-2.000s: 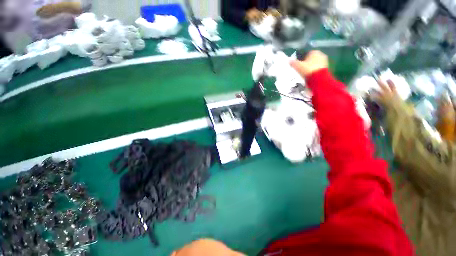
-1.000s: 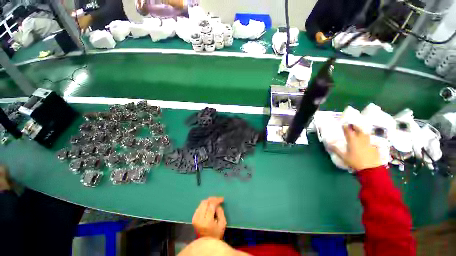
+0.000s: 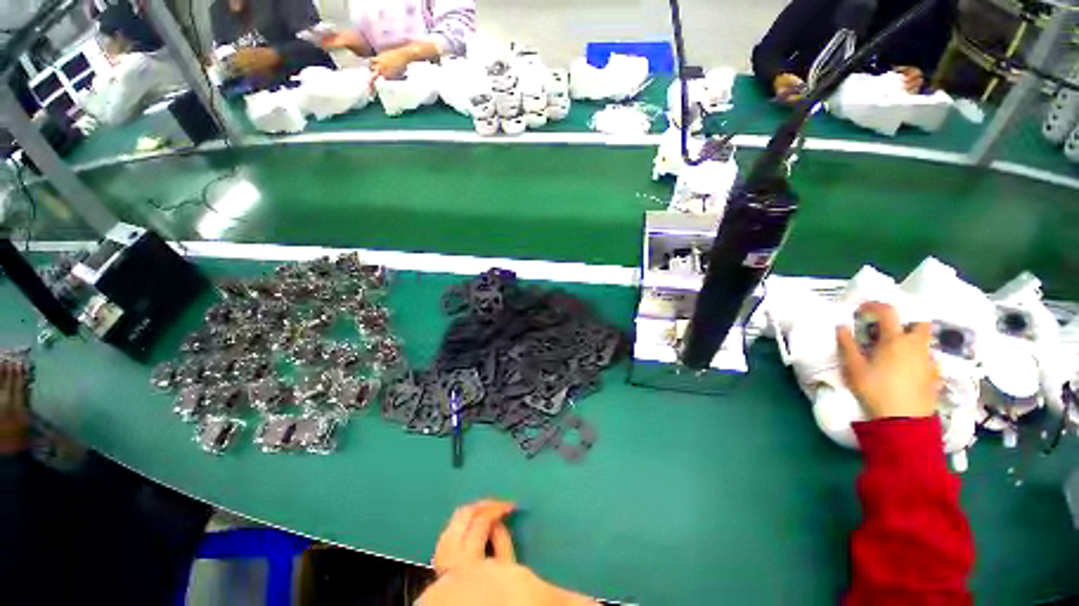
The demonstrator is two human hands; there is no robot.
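My right hand (image 3: 893,369), in a red sleeve, has its thumb and fingers around the lens area of a white camera housing (image 3: 842,408) at the near left of the housing cluster; its grip is partly hidden. My left hand (image 3: 479,542) is at the bench's near edge, empty, with fingers loosely curled and apart. A black electric screwdriver (image 3: 740,278) hangs slanted, its lower end at the grey screw feeder (image 3: 692,320). Black plates (image 3: 521,349) lie heaped left of the feeder, a black pen-like tool (image 3: 457,432) on their near edge.
Glinting small modules (image 3: 296,343) are spread at the left, beside a black box (image 3: 148,284). More white housings with lenses (image 3: 1012,337) crowd the right. The green conveyor (image 3: 450,195) runs behind, with people working beyond it. Another person's hand (image 3: 14,397) shows at the left edge.
My right arm has come back from over the conveyor to the right-hand housing cluster, and its fingers now sit around a lens. My left hand has come into view at the bench edge.
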